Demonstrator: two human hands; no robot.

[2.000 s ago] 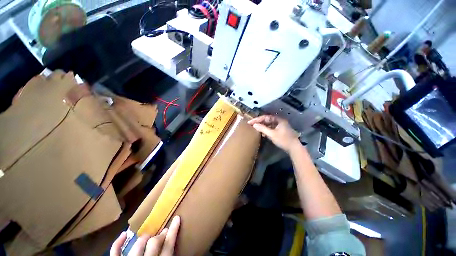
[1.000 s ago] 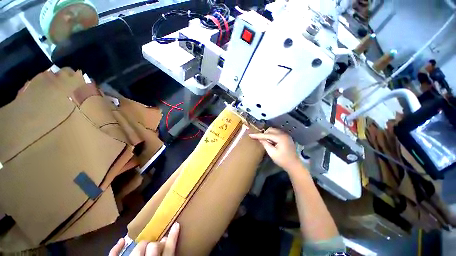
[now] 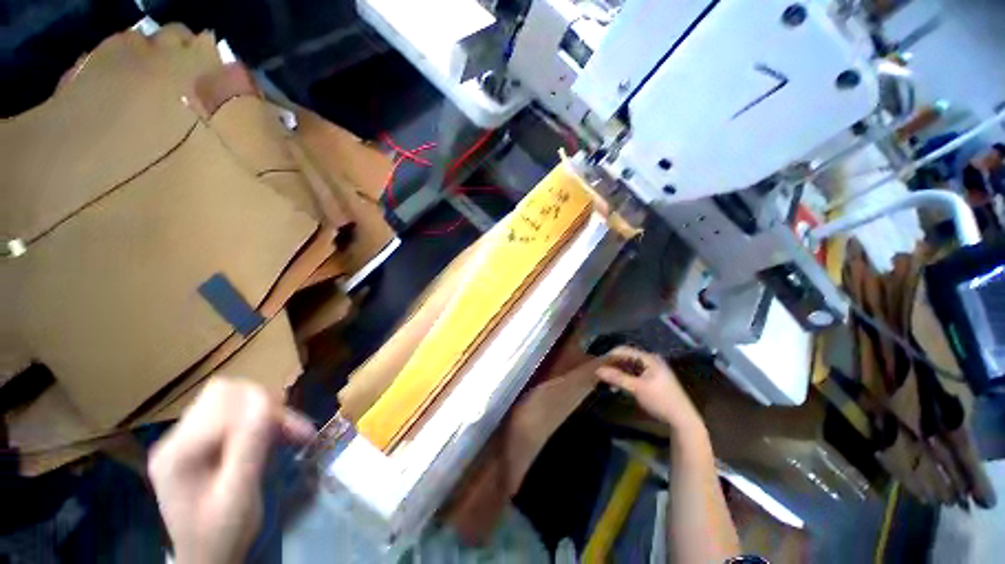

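The yellow guide strip (image 3: pixel 479 314) with dark handwriting lies along the white machine arm (image 3: pixel 485 375), its far end under the sewing head (image 3: pixel 738 94). Brown cloth (image 3: pixel 413 331) shows along the strip's left side. A brown garment panel (image 3: pixel 551 413) hangs off the arm's right side. My right hand (image 3: pixel 650 386) pinches this panel's upper edge near its right end. My left hand (image 3: pixel 220 452) is blurred, off the cloth, left of the arm's near end, with its fingers curled; whether it holds something small cannot be told.
A loose stack of brown panels (image 3: pixel 143 253) with a dark patch lies at left. Thin red wires (image 3: pixel 408 165) hang behind the strip. A curved white tube and a screen (image 3: pixel 984 303) stand at right. More brown pieces (image 3: pixel 898 364) lie at lower right. A person shows at the far right edge.
The panel has come off the top of the arm, baring its white surface. My right hand has moved down from the needle area. My left hand has left the strip's near end, moving left.
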